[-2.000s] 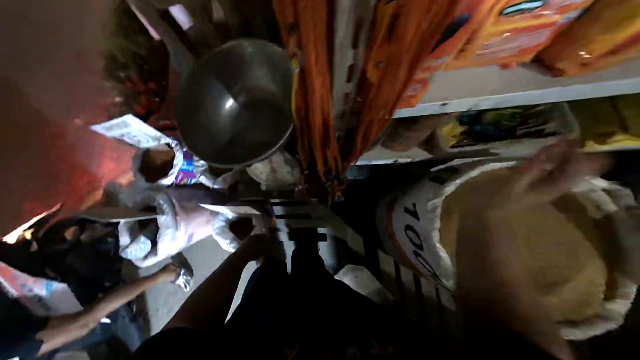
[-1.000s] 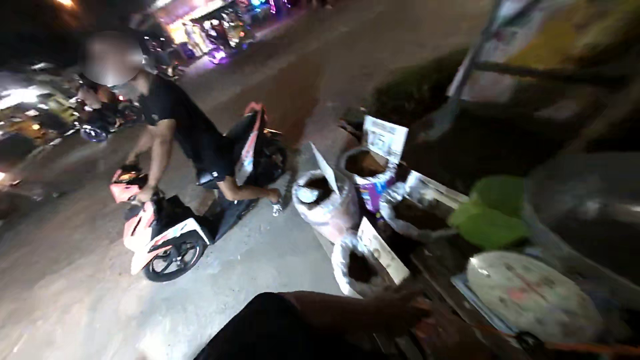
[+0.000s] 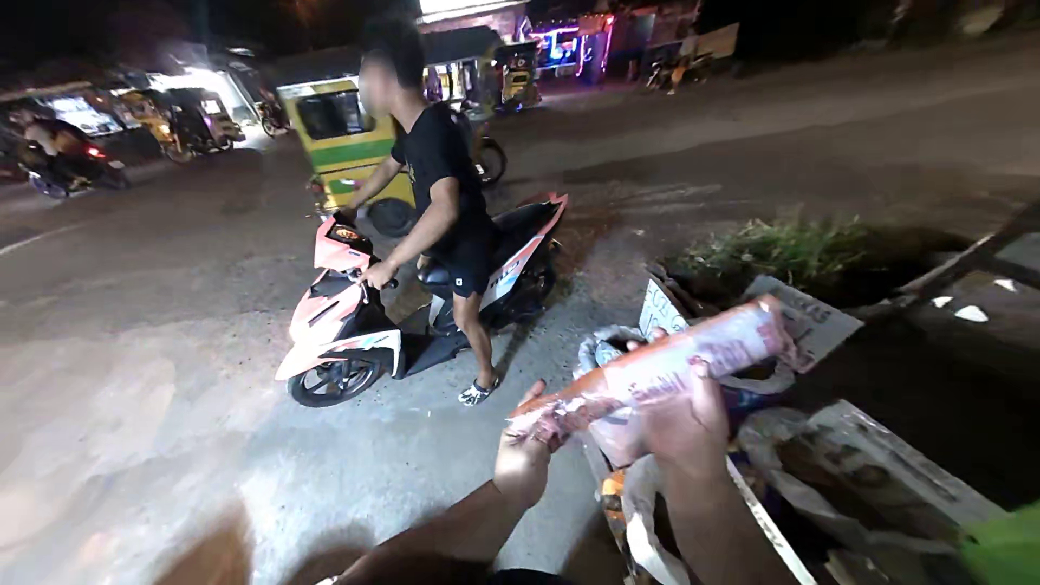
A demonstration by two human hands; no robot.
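A long plastic-wrapped package [image 3: 658, 370], orange and white with printing, lies slantwise across both of my hands. My left hand [image 3: 524, 459] grips its crumpled lower-left end. Around its middle, toward the right, my right hand [image 3: 691, 414] is closed, with the thumb on top. What is inside the wrapper cannot be made out. Beneath the package, open sacks [image 3: 609, 345] are partly hidden by it and by my right arm.
A person [image 3: 447, 171] in dark clothes straddles a pink and white scooter [image 3: 357, 325] ahead. Behind is a yellow and green tricycle [image 3: 345, 134]. More sacks [image 3: 764, 431] with cardboard signs [image 3: 902, 463] stand at right, near a green object [image 3: 1003, 544] and grass [image 3: 780, 248].
The view has swung from the stall's shelves and large sack to the street. Both hands now hold the package up front, where the frame a second ago shows no package. The tricycle has come into view.
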